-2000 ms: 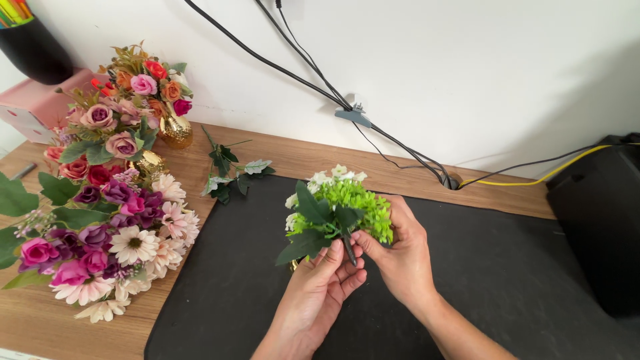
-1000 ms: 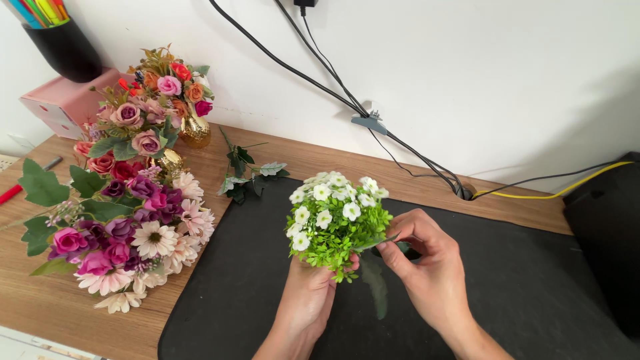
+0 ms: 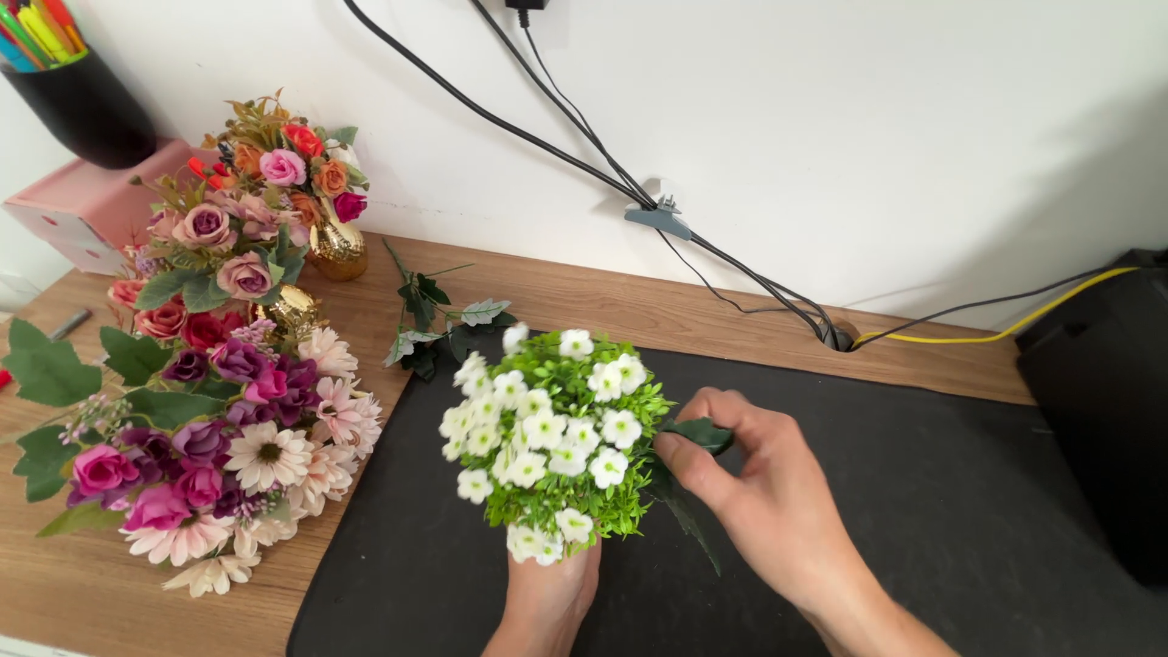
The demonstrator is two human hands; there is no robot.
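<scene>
A round bunch of artificial white flowers with bright green foliage [image 3: 557,438] is held upright over the black desk mat [image 3: 867,511]. My left hand [image 3: 552,584] is below it, its fingers hidden behind the foliage, gripping it from underneath. At the bunch's right side, my right hand [image 3: 744,474] pinches a dark green artificial leaf [image 3: 701,432] between thumb and forefinger. Another dark leaf [image 3: 689,520] hangs below those fingers. Loose artificial leaf sprigs [image 3: 443,315] lie behind the bunch, partly on the mat's back left corner.
Artificial flower arrangements [image 3: 228,429] in several colours, with gold vases [image 3: 338,245] partly showing, fill the left side. Behind them a black pen cup [image 3: 87,109] stands on a pink box [image 3: 82,205]. Cables [image 3: 547,146] run down the wall to a desk hole. A black object [image 3: 1104,411] stands at right.
The bunch has turned from its leafy underside, seen two seconds ago, to show its white flowers. My right hand has moved from the stem to the dark leaf at the bunch's side.
</scene>
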